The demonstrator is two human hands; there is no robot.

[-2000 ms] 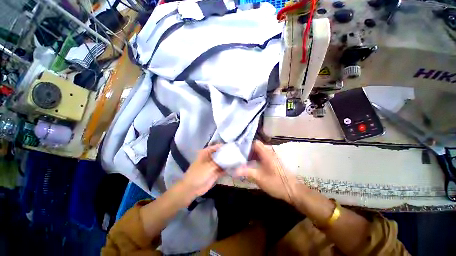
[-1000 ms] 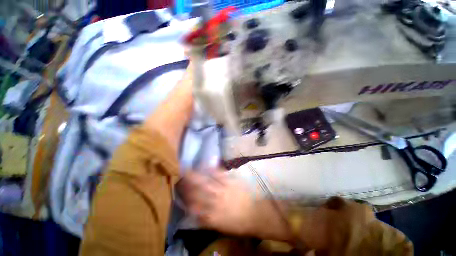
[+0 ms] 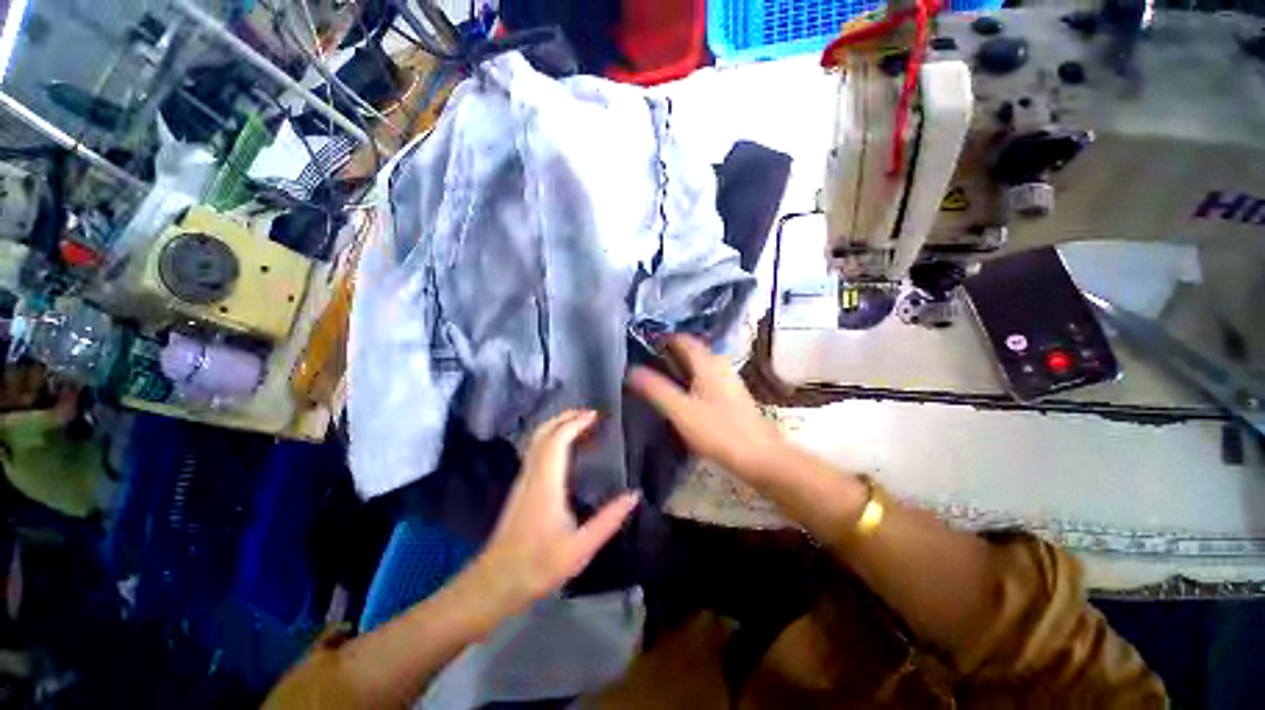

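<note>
The pale grey-blue garment [image 3: 486, 236] lies heaped left of the sewing machine head [image 3: 902, 180], with dark cloth [image 3: 756, 187] showing at its right and more dark cloth at its front edge. My left hand [image 3: 555, 506] is at the garment's front edge, thumb and fingers apart, palm side against the dark cloth. My right hand [image 3: 708, 402] reaches onto the garment's right front part, thumb and fingers apart. Whether its fingertips pinch the cloth is unclear. The presser foot [image 3: 863, 302] has no garment under it.
A phone [image 3: 1040, 326] lies under the machine arm, beside shears [image 3: 1179, 358] and a white scrap [image 3: 1145, 271]. Blue [image 3: 791, 25] and red [image 3: 666, 42] baskets stand behind. A yellowish machine part [image 3: 229, 278] and purple cone [image 3: 211, 365] are at left. Pale cloth [image 3: 541, 652] hangs near my lap.
The garment now lies with another side up, its dark bands mostly out of sight. My left arm has drawn back from across the cloth; my right hand has moved onto its right part.
</note>
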